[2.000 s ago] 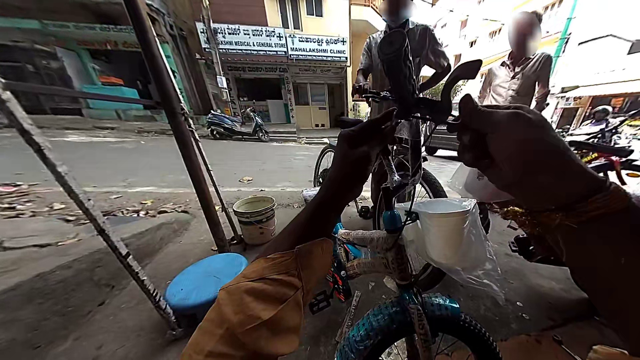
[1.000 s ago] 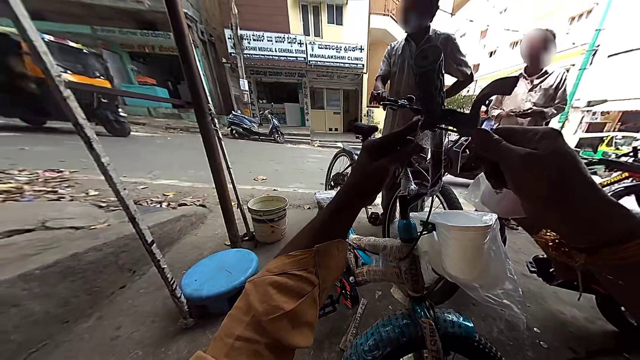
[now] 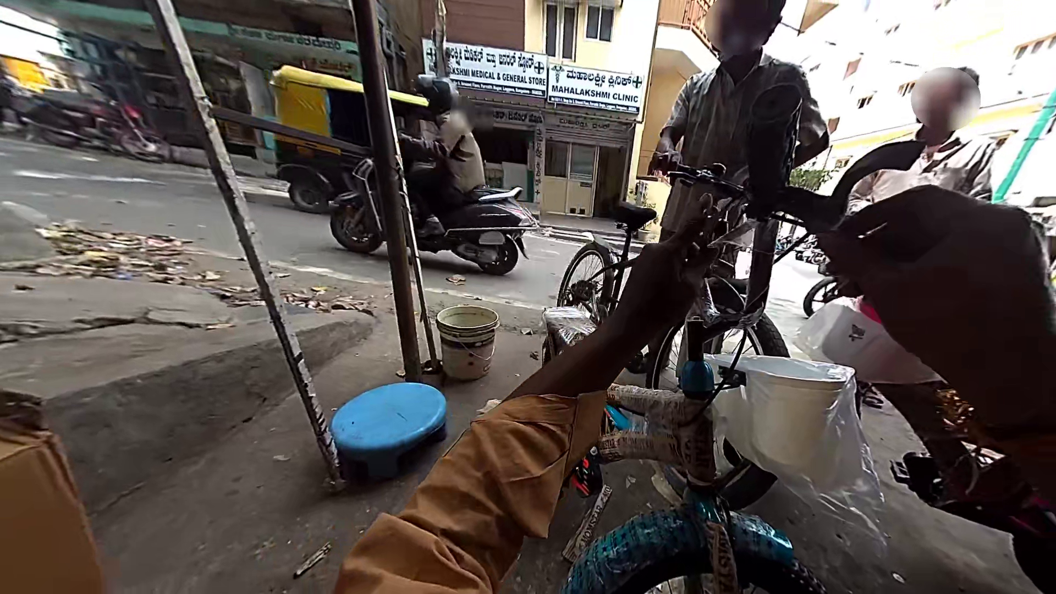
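Observation:
A bicycle with a wrapped frame [image 3: 652,402] and a teal-tinted front tire [image 3: 660,544] stands before me. Its dark handlebar grip [image 3: 773,136] points up toward the camera, with a curved black brake lever [image 3: 879,165] to its right. My left hand [image 3: 681,264] is at the handlebar's stem area, fingers bent; whether it grips a part is hard to tell. My right hand [image 3: 940,272] is closed around the lever's lower end, seen from its back. A white plastic basket [image 3: 792,412] in clear plastic film hangs at the bicycle's front.
A blue stool [image 3: 389,419] and a bucket [image 3: 468,342] stand left, by metal poles [image 3: 388,190]. Another bicycle [image 3: 598,276] is behind. Two people [image 3: 734,107] stand beyond the handlebar. A scooter with a rider [image 3: 437,223] and an auto rickshaw [image 3: 318,132] are on the road.
The scooter with its rider has come into view on the road. Both hands have stayed up at the handlebar. The view has turned somewhat to the left.

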